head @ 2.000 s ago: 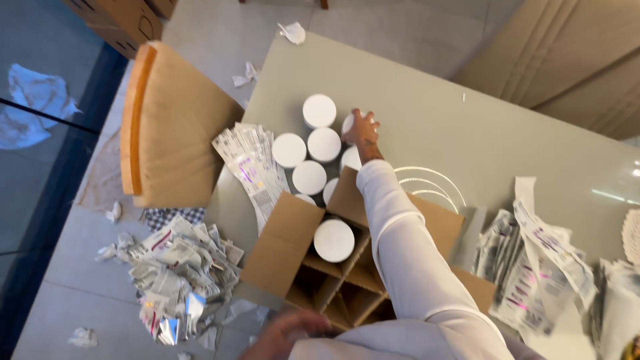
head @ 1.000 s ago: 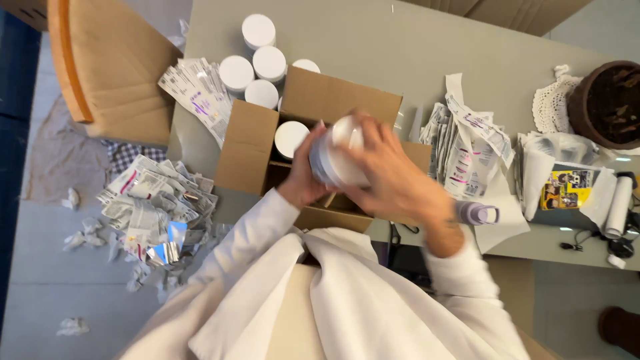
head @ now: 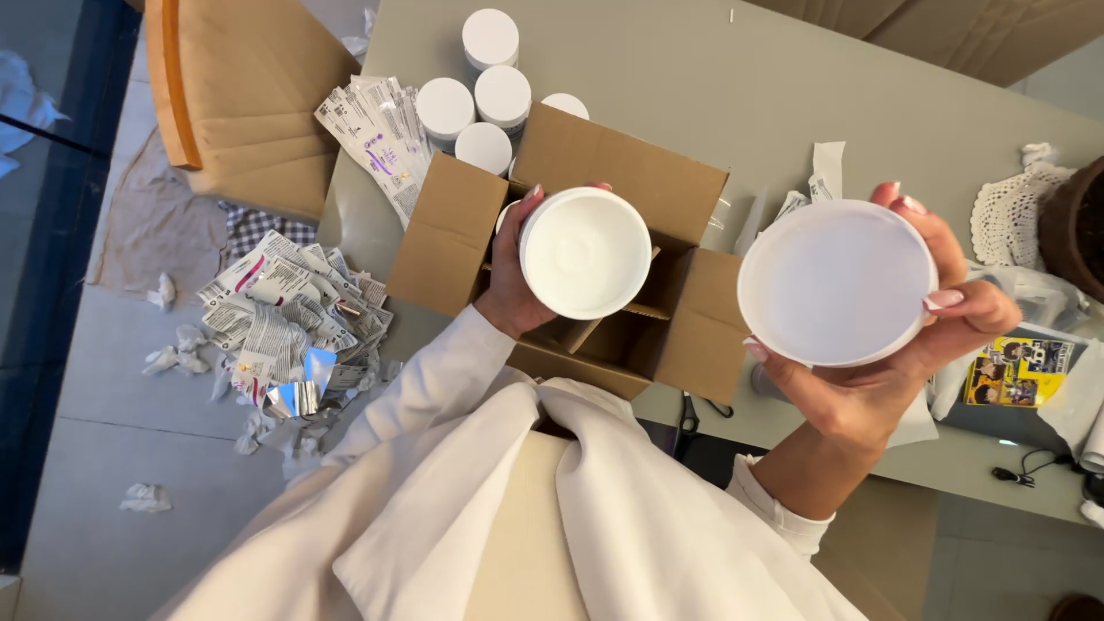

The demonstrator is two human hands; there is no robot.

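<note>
My left hand [head: 516, 289] grips a round white plastic jar [head: 586, 253], open at the top, with smooth white cream inside. It is above a cardboard box [head: 617, 159] with raised flaps and cardboard dividers. Out to the right, my right hand [head: 880, 379] holds the jar's white lid [head: 837, 283] by its rim, with its inside facing up. Behind the box stand several closed white jars [head: 503, 97]. Part of another white jar shows inside the box beside my left fingers.
Flat printed labels [head: 379, 147] lie left of the jars. A heap of crumpled printed wrappers [head: 293, 319] is at the table's left edge. Scissors [head: 687, 416] are near the front edge. A chair [head: 250, 103] stands left; a crocheted doily [head: 1013, 211] and plant pot [head: 1074, 228] are at right.
The jar that both hands held over the box a second ago now has its lid off. My right hand has moved right with the lid, while my left hand keeps the jar.
</note>
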